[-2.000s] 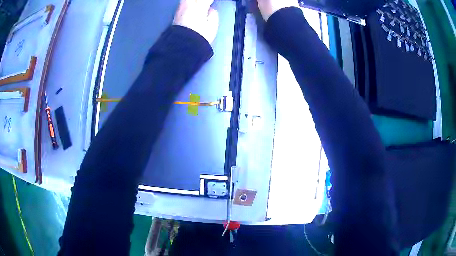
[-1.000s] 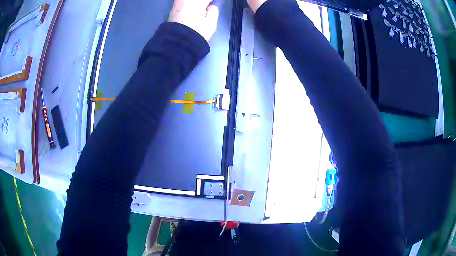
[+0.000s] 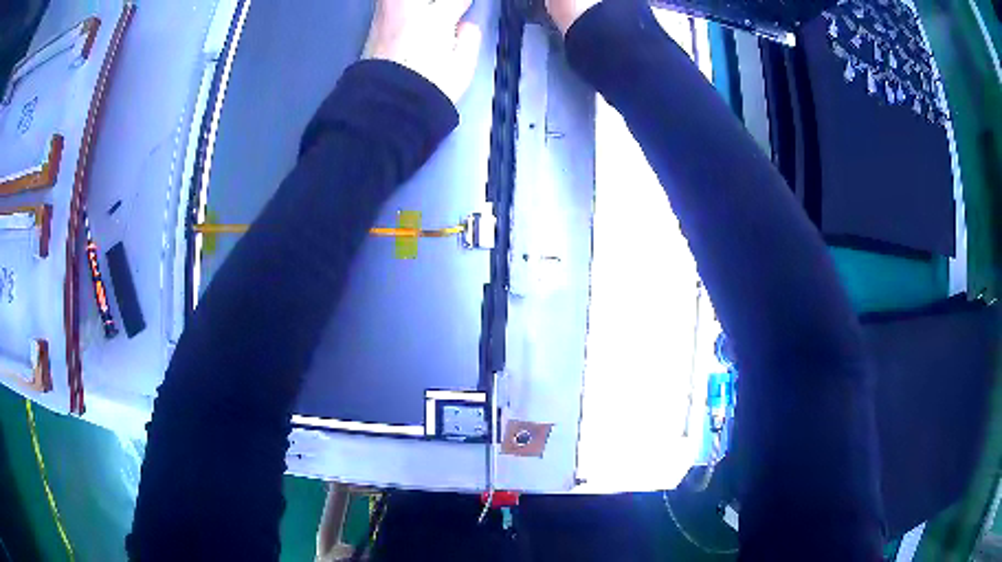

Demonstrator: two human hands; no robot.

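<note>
A large grey display panel (image 3: pixel 363 329) lies in the pale fixture (image 3: pixel 549 318) on the white machine table. An orange flex cable (image 3: pixel 330 231) crosses it under yellow-green tape and ends at a pale connector (image 3: pixel 478 231). A small bracket (image 3: pixel 461 419) sits at the panel's lower corner. My left hand (image 3: pixel 426 38) is at the top of the frame over the panel, cut off by the edge. My right hand (image 3: pixel 566 11) is at the top edge beside the panel's right side, mostly out of view; its fingers are hidden.
An orange-black tool (image 3: pixel 100 288) and a black bar (image 3: pixel 125 290) lie left. Cover plates (image 3: pixel 28 274) stand further left. Black foam sheets (image 3: pixel 884 165) and a tray of silvery pieces (image 3: pixel 890 55) are right. A blue fitting (image 3: pixel 720 390) and a red button (image 3: pixel 500 498) are at the table's front.
The view has shifted slightly, so the table appears a little further left. Both hands stay near the top edge; my right hand appears slightly further left than two seconds ago.
</note>
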